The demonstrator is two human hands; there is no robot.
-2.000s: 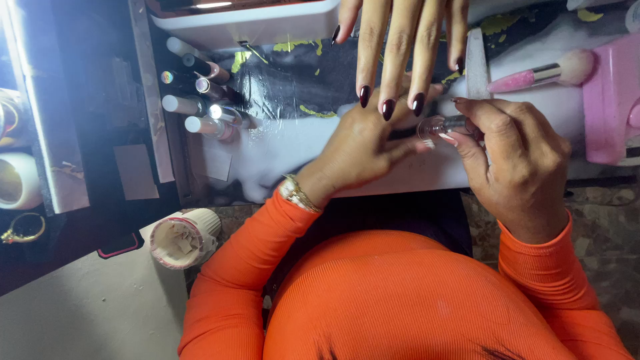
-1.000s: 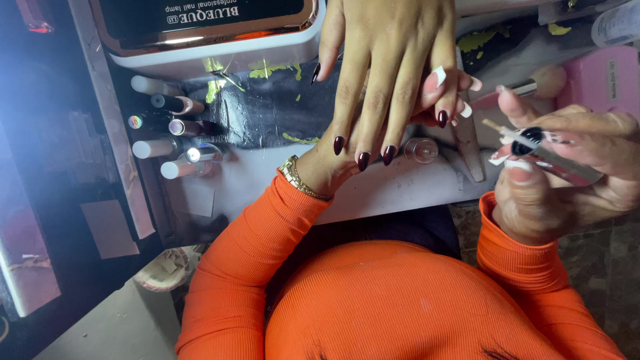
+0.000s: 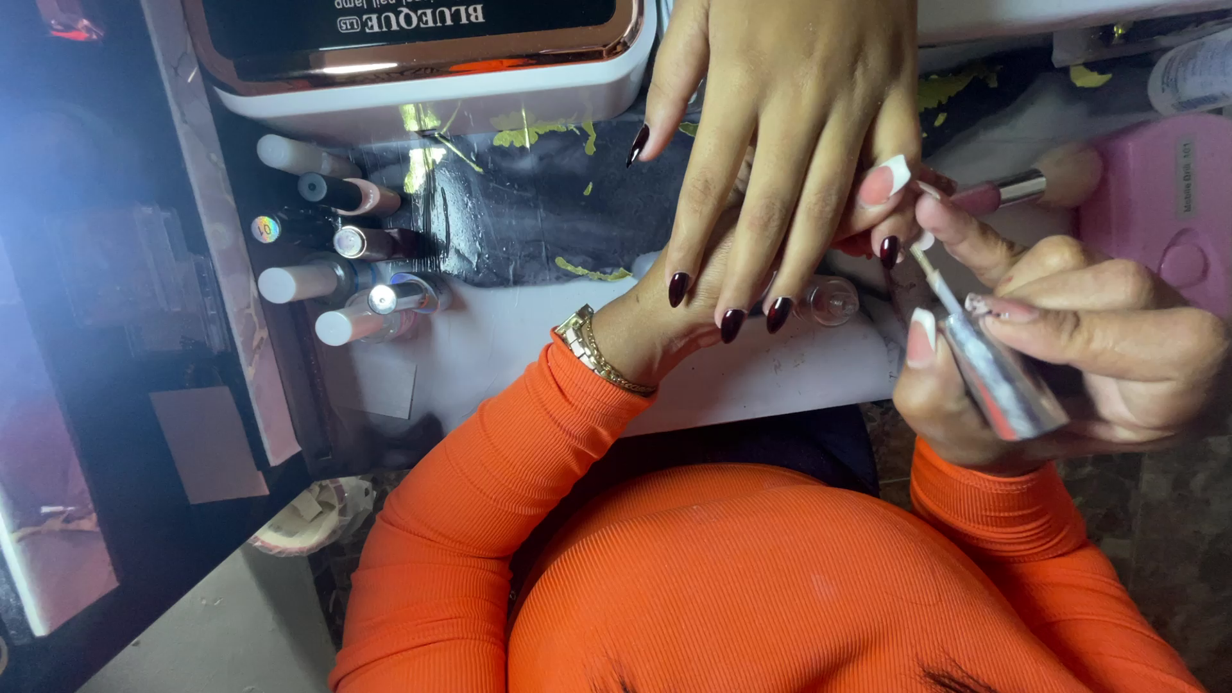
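Note:
My right hand [image 3: 1088,337] pinches the silver cap of a nail polish brush [image 3: 991,356], its bristles close to the dark-polished little fingernail [image 3: 888,252] of another person's hand [image 3: 789,125]. That hand reaches in from the top with its fingers spread and dark, glossy nails. My left hand [image 3: 693,298] lies beneath it and holds it, my white-tipped fingers showing around its little finger; the palm is mostly hidden. A clear glass bottle [image 3: 833,300] is beside my left hand, partly covered.
A nail lamp [image 3: 433,106] stands at the top left. Several polish bottles [image 3: 371,243] are grouped on the left side of the table. A pink device [image 3: 1155,202], a fluffy brush [image 3: 1039,185] and a white bottle [image 3: 1193,75] are on the right. A tub [image 3: 313,520] sits below the table edge.
Two seconds ago my right hand was at the small bottle; now it holds the brush at the other person's little fingernail. My left fingers have come up around that finger. The view has shifted.

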